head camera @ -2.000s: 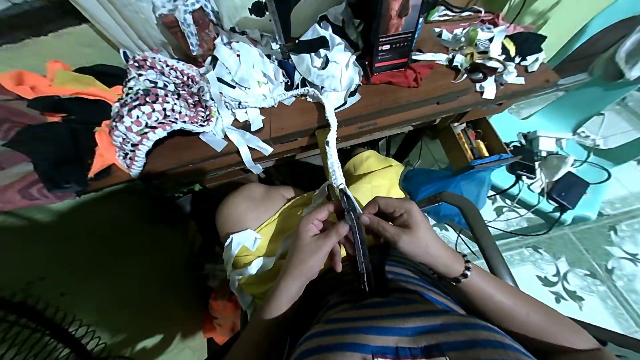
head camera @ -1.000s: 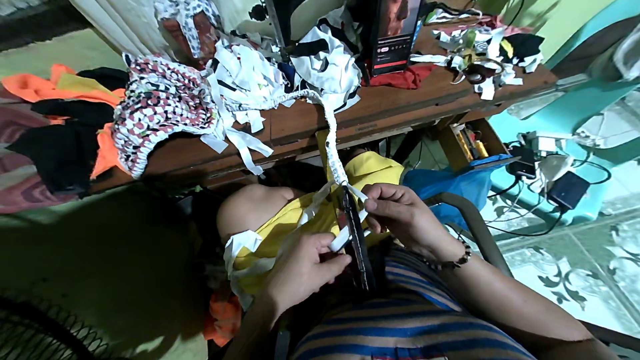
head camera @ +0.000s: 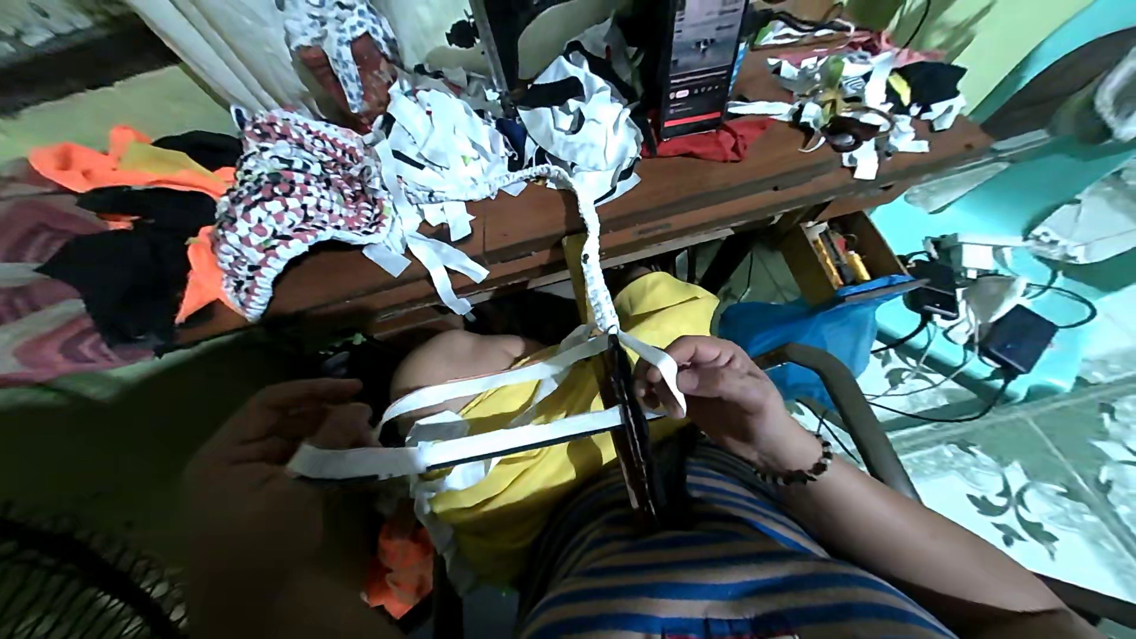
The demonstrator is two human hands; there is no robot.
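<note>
A narrow braided cord of white fabric strips (head camera: 591, 240) runs from the table down to my lap, where it meets a dark, long, slim tool (head camera: 632, 435) whose kind I cannot tell. My left hand (head camera: 293, 444), blurred, is out to the left with the end of a white fabric strip (head camera: 524, 442) at its fingers; the strip stretches across to the dark tool. Just right of the cord's lower end, my right hand (head camera: 710, 390) pinches a short white strip tail (head camera: 655, 357). Another white strip loops loosely between the cord's end and the left side.
The wooden table (head camera: 532, 240) bears a braided multicolour fabric piece (head camera: 297, 195), heaps of white strips (head camera: 444, 142), a phone-like screen (head camera: 704, 67) and mixed scraps (head camera: 865, 98). An open drawer (head camera: 825, 257), a chair armrest (head camera: 834, 390) and cables with black adapters (head camera: 1019, 339) are at right.
My left hand has moved left, away from the dark tool, and a white strip is now drawn out between them. My right hand stays near the cord's lower end.
</note>
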